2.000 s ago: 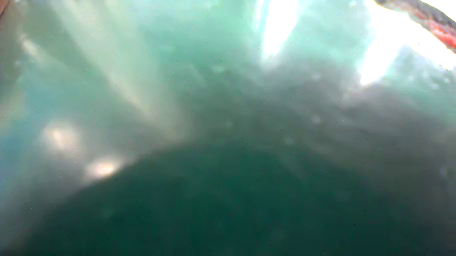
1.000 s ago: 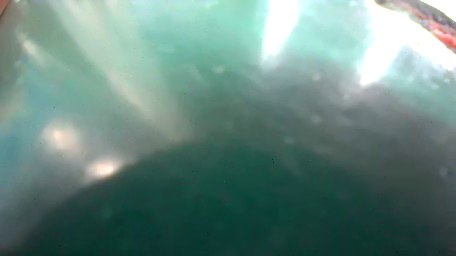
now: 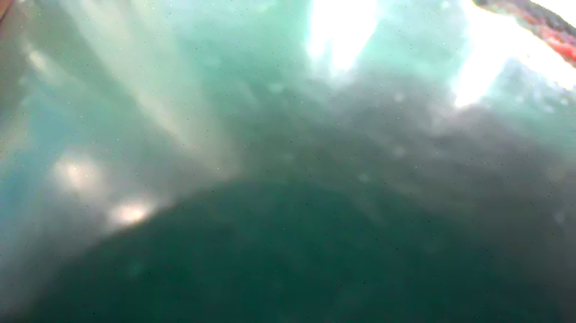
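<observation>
A shiny green surface [image 3: 284, 252] fills nearly the whole picture, very close and out of focus. Its lower part is dark green, its upper part paler with a grey blurred band across it. It looks like the bench top, but the blur hides any detail. Neither my left hand nor my right hand is in the picture. No tool or part can be made out.
A blurred red and dark edge [image 3: 556, 41] of something unclear shows at the top right corner. A small brownish patch [image 3: 5, 7] shows at the top left corner. Bright white reflections lie at the top centre and top right, with two smaller glints at the left.
The bright reflection at the top centre is wider, with a second white streak on its left side. Nothing else has visibly moved.
</observation>
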